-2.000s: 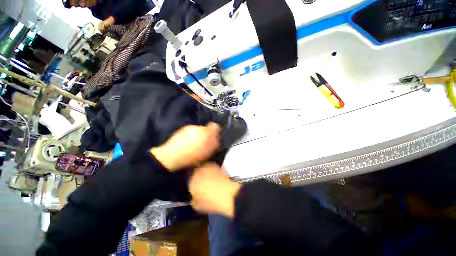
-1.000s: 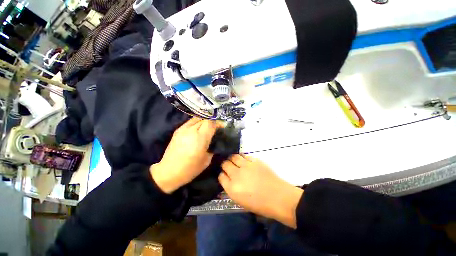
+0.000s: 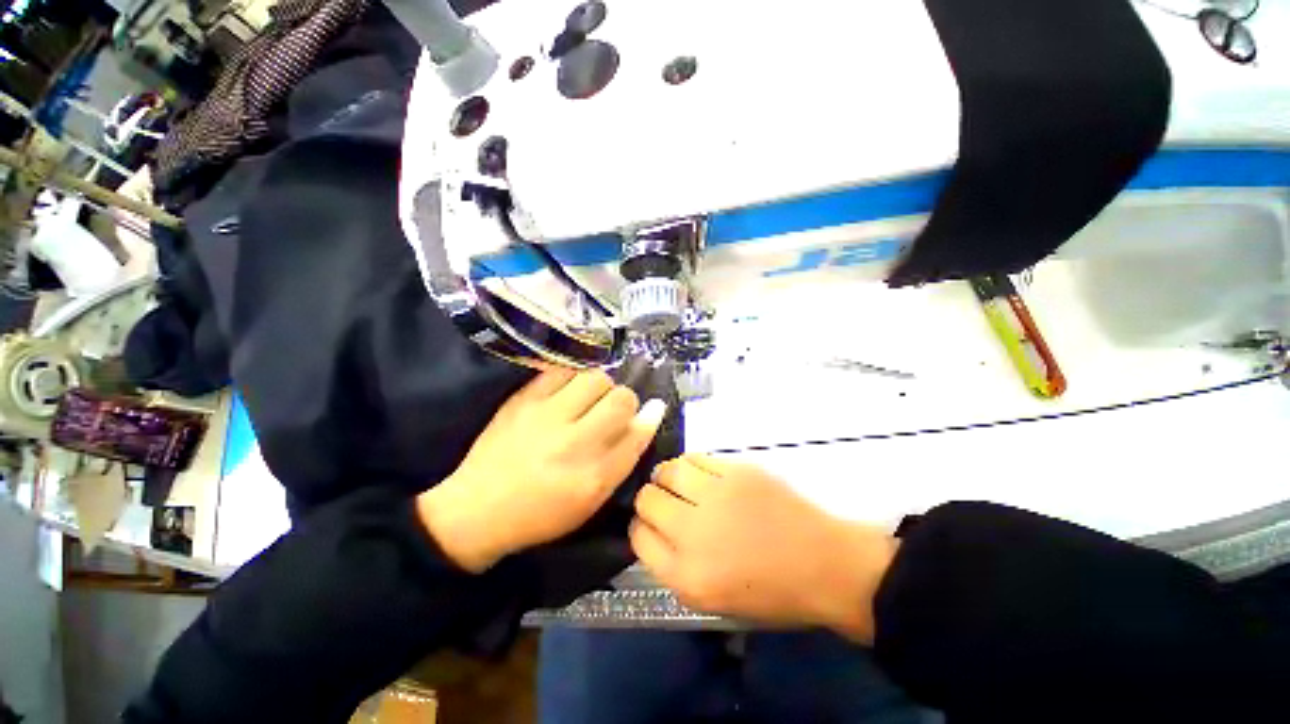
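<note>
A large dark garment (image 3: 340,297) lies left of the white sewing machine (image 3: 792,113) and runs under my hands. Its narrow dark edge (image 3: 654,389) lies at the presser foot (image 3: 662,344), below the ribbed tension dial (image 3: 654,301). My left hand (image 3: 545,460) is on the edge just in front of the foot, fingertips bent onto the cloth. My right hand (image 3: 743,538) is closer to the table's front edge, its curled fingers holding the lower part of the same edge. The needle tip is too small to tell.
Yellow and red snips (image 3: 1021,340) lie on the machine bed, partly behind a black cloth band (image 3: 1054,127) draped over the machine arm. A thin silver tool (image 3: 870,369) lies nearer the foot. A ruler strip (image 3: 637,608) runs along the front edge. Patterned cloth (image 3: 262,85) lies behind.
The view has moved closer to the machine. Earlier my hands were together away from the foot; now they are at the cloth edge by the foot, the left closest to it.
</note>
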